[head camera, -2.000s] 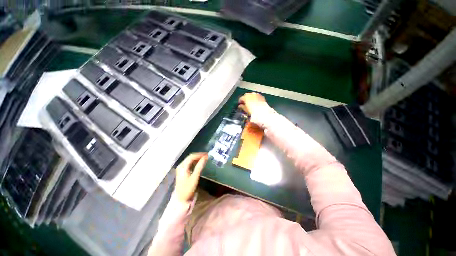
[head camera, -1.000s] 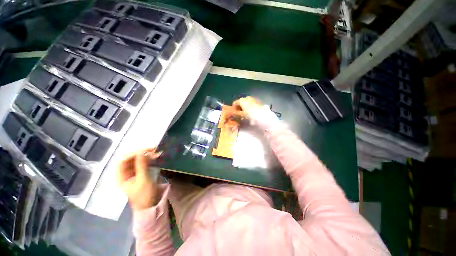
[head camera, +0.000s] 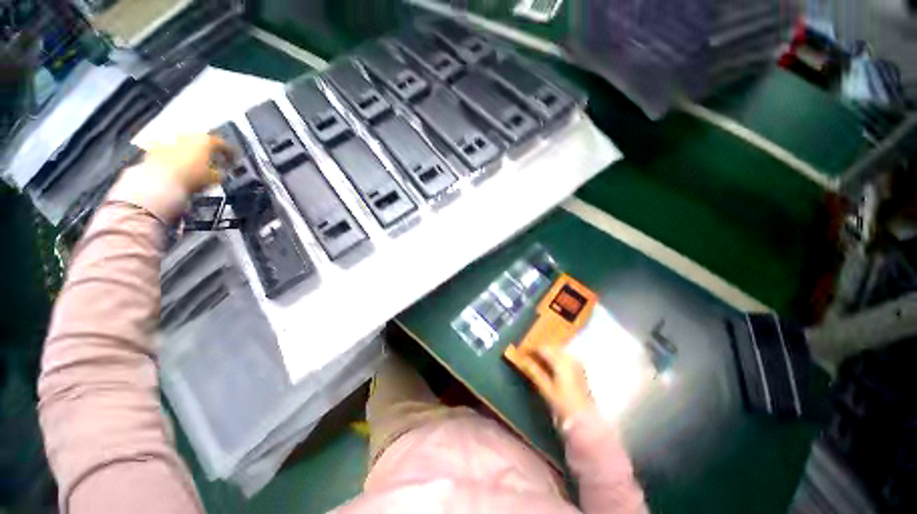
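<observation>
My left hand (head camera: 186, 166), blurred, is at the left end of a clear tray of black housings (head camera: 322, 216). Its fingertips are at a housing's far end; a dark framed shape lies just below them, and whether the hand grips anything is unclear. My right hand (head camera: 558, 381) has its fingers bent over the near end of the orange jig (head camera: 551, 319) on the green bench. The jig's dark square recess shows at its far end. A clear strip of adhesive pieces (head camera: 503, 299) lies left of the jig.
A white sheet (head camera: 483, 241) lies under the tray and overhangs the bench's left part. A small dark and teal part (head camera: 662, 346) lies right of the jig. A black striped block (head camera: 769, 363) stands at the right. Translucent empty trays (head camera: 216, 371) are stacked below left.
My left hand has moved from the bench's front-left edge to the tray's left end. My right hand has moved from the jig's far end to its near end, uncovering the recess. The view has turned left.
</observation>
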